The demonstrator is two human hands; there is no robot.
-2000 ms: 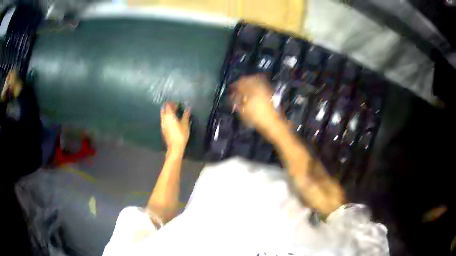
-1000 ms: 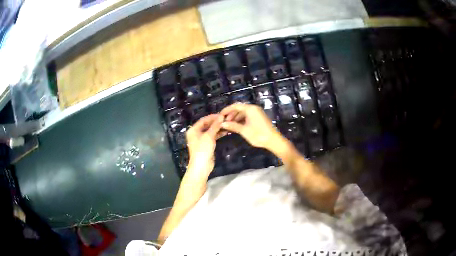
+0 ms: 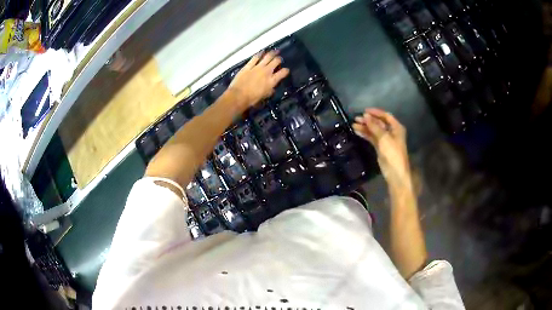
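A large glossy black tray lies in front of me with rows of pockets. Black phone housings with rectangular openings and pale spots sit in many pockets. My left hand reaches across to the tray's far row near its right corner, fingers apart and palm down. Whether its fingertips touch a part there is hard to see. My right hand is just off the tray's right edge, with curled fingers and the thumb close to them. I cannot tell if something tiny is between its fingertips.
A second black pocketed tray lies at the upper right on the dark green surface. A metal-edged rail, a wooden panel and a pale panel run behind. A shelf at left holds a dark slab and clear plastic.
The view has turned right. My hands, together over the tray a second ago, are now apart: left at the far row, right beyond the tray's right edge. The scattered pale parts are out of view.
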